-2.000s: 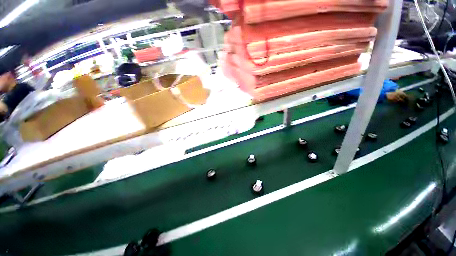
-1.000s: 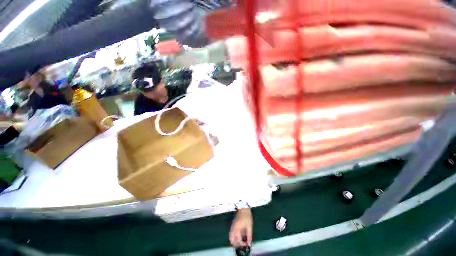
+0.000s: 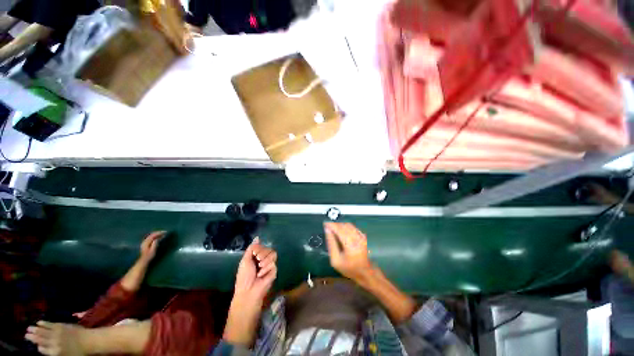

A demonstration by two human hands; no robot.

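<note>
A pile of black housings (image 3: pixel 233 231) lies on the green worktop by the white strip. My left hand (image 3: pixel 257 268) is just right of and below the pile, fingers curled; whether it holds something small cannot be told. My right hand (image 3: pixel 349 249) is over the worktop, fingers bent together, its fingertips just below a round black unit with a white centre (image 3: pixel 334 213) at the strip. Whether it pinches anything is too blurred to tell. A thin dark ring (image 3: pixel 315 241) lies between my hands.
White-centred units (image 3: pixel 381 195) lie on the belt beyond the white strip (image 3: pixel 292 208). A grey bar (image 3: pixel 528 182) slants at right. Behind are an open cardboard box (image 3: pixel 288 104) and stacked pink sheets (image 3: pixel 500 118). At left, a neighbour's hand (image 3: pixel 151 245) reaches onto the worktop; other hands show at right.
The view has swung down onto the worktop. Both my hands and the black pile now show. The cardboard box and pink stack sit higher in the picture.
</note>
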